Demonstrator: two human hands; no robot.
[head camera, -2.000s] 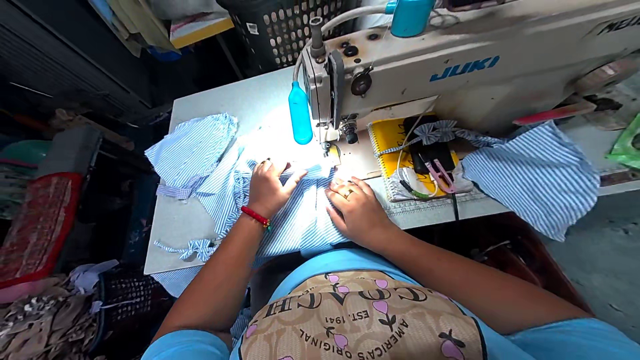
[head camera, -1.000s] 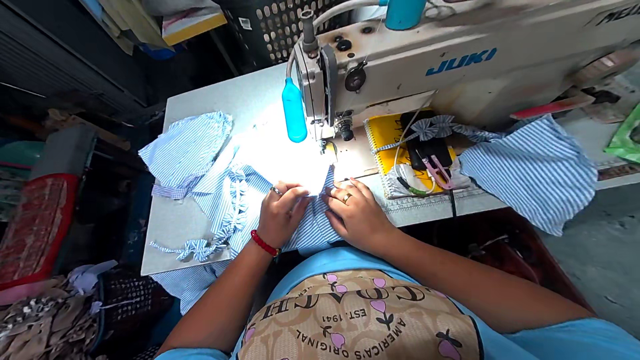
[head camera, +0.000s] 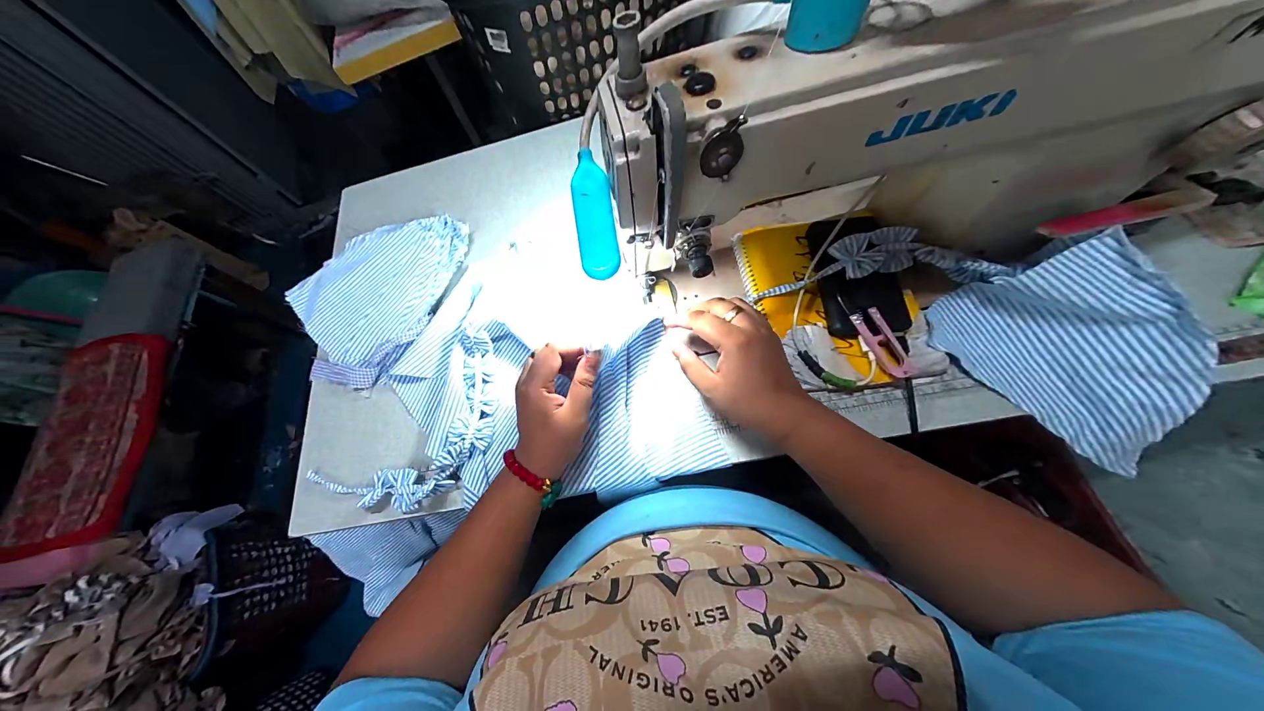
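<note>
Blue-and-white striped fabric (head camera: 652, 415) lies under the head of a Juki sewing machine (head camera: 790, 128), reaching down to the table's front edge. My left hand (head camera: 558, 405) pinches the fabric between thumb and fingers, left of the presser foot (head camera: 652, 286). Just right of the foot, my right hand (head camera: 741, 360) rests with its fingertips at the fabric's edge; whether it grips the cloth cannot be told. A gathered striped ruffle strip (head camera: 474, 395) with bows runs down the left of the cloth. The lamp's glare hides the fabric's upper part.
Folded striped pieces (head camera: 380, 291) lie at the table's left. Right of the needle are a yellow notebook (head camera: 775, 262), a black phone-like object (head camera: 859, 296) and pink-handled snips (head camera: 884, 346). Another striped piece (head camera: 1086, 346) hangs over the front edge. A blue lamp cover (head camera: 594, 217) hangs beside the machine head.
My left hand has moved up and left over the fabric, away from my right hand. My right hand has moved slightly up toward the presser foot.
</note>
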